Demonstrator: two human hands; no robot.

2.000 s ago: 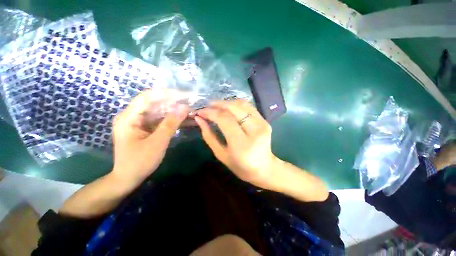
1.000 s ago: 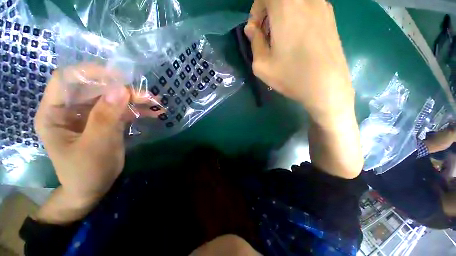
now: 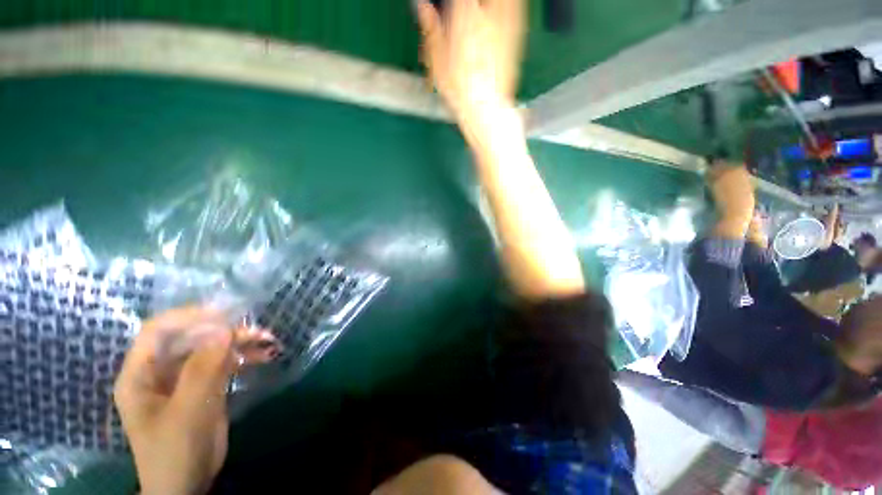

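Observation:
My left hand (image 3: 184,387) pinches a clear plastic bag (image 3: 218,227) and a cut piece of lens sheet (image 3: 314,295) with rows of small dark squares. A larger lens sheet (image 3: 63,358) lies on the green bench at the left. My right hand (image 3: 479,58), blurred, is stretched over the pale rail onto the second green surface, at the top edge. A sliver of something dark shows by its fingertips; the frame edge cuts it off, so what it holds is unclear. The black phone no longer shows on the bench.
A pale rail (image 3: 242,58) edges the bench, and a pale beam (image 3: 677,58) runs to the upper right. A dark slab (image 3: 559,14) lies beyond the rail. A crumpled clear bag (image 3: 653,290) is at the right, beside another worker's dark sleeves (image 3: 764,329). More people show at the far right.
My right hand has moved from over the phone on the bench up and forward across the rail. My left hand keeps the sheet piece and sits lower in view. The view has shifted towards the rail.

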